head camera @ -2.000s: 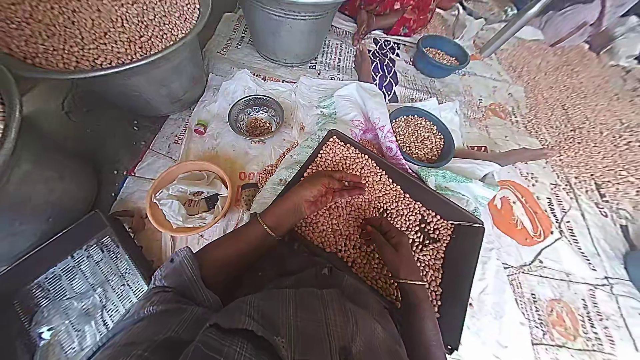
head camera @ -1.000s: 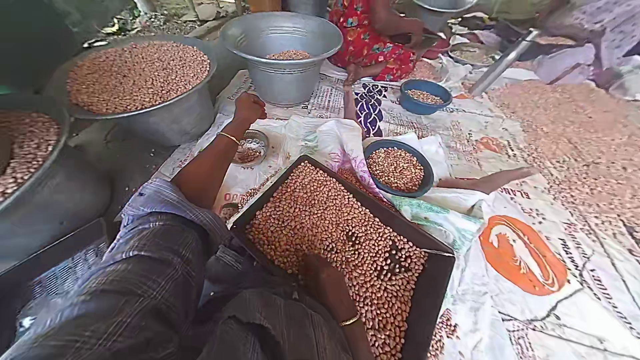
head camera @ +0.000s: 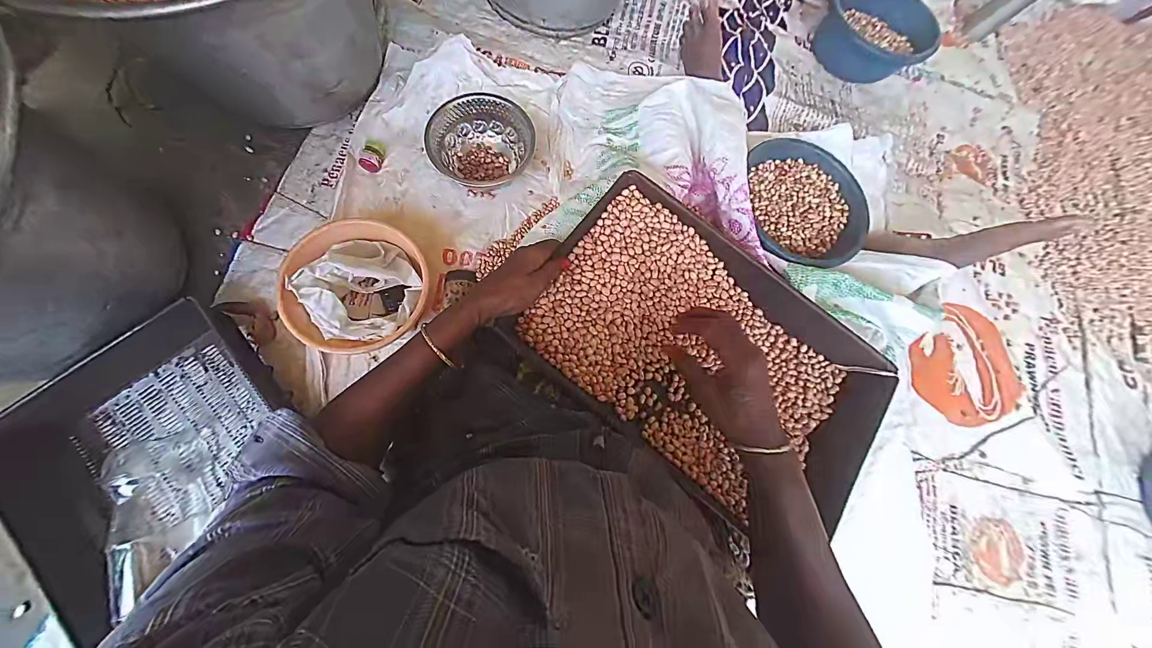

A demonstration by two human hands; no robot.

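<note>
A dark rectangular tray (head camera: 859,468) full of shelled nuts (head camera: 630,288), pinkish brown, lies tilted across my lap. My left hand (head camera: 526,283) is at the tray's left edge; whether its fingers grip the rim is hard to see. My right hand (head camera: 727,373) is over the nuts in the middle, fingers curled with thumb and fingertips near the surface; whether it pinches a nut does not show. Darker pieces lie among the nuts beside it. Beyond the tray's far side stands a blue bowl (head camera: 859,202) of nuts. A metal bowl (head camera: 435,135) holding a few nuts is farther left.
An orange-rimmed basin (head camera: 297,328) with a white bag sits left of my left hand. A black crate (head camera: 54,405) is at lower left, large metal pots (head camera: 306,72) behind. Another person's leg (head camera: 702,45) and a second blue bowl (head camera: 837,67) are beyond. Nuts (head camera: 1089,135) are spread at right.
My left hand, raised near the metal bowl one second ago, is now down at the tray's left edge. My right hand has moved to the middle of the nuts. The view has tilted downward.
</note>
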